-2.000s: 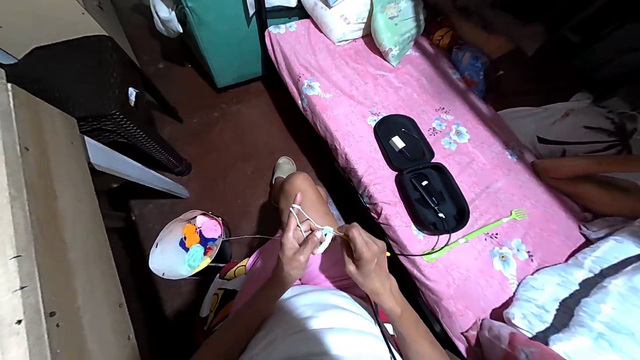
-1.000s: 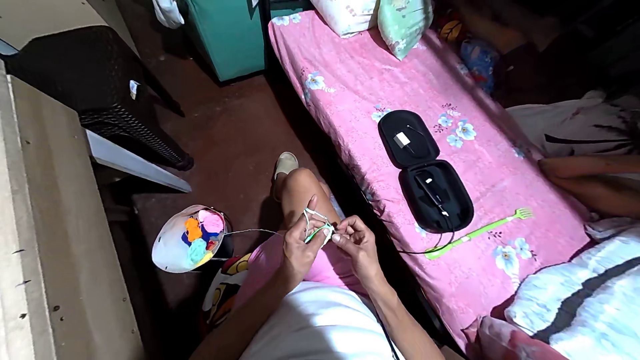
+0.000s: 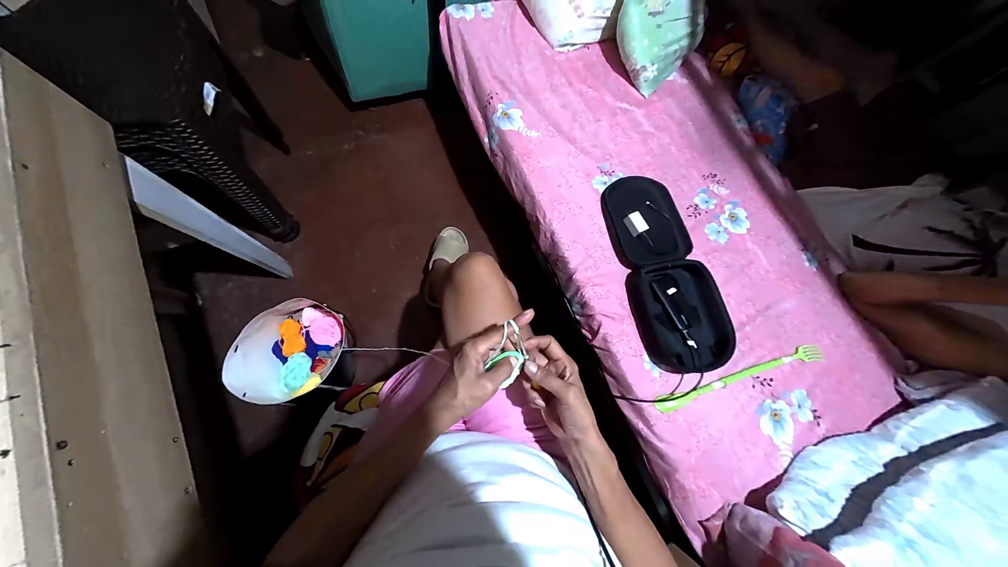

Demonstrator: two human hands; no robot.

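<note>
My left hand (image 3: 476, 370) holds a small ring-shaped piece of white and green yarn work (image 3: 508, 366), with white yarn looped over a raised finger. My right hand (image 3: 555, 382) is close against the piece, its fingertips pinching a thin tool, perhaps a crochet hook, of which only a bit of yellow shows. A pale strand of yarn (image 3: 394, 349) runs from my left hand to a white container (image 3: 256, 362) on the left. Inside it lie several balls of yarn (image 3: 295, 370) in orange, pink, blue, teal and yellow.
On the pink flowered bedsheet (image 3: 567, 181) lie an open black case (image 3: 681, 315) with a cabled device and a green fork-ended stick (image 3: 740, 379). Another person's limb (image 3: 921, 299) rests at the right. A dark woven-pattern plastic stool (image 3: 189, 157) and a green cabinet (image 3: 378, 47) stand beyond the container.
My right hand has come closer to my left at the yarn piece than two seconds ago, and the yellow tool shows less. The case and the container have stayed put.
</note>
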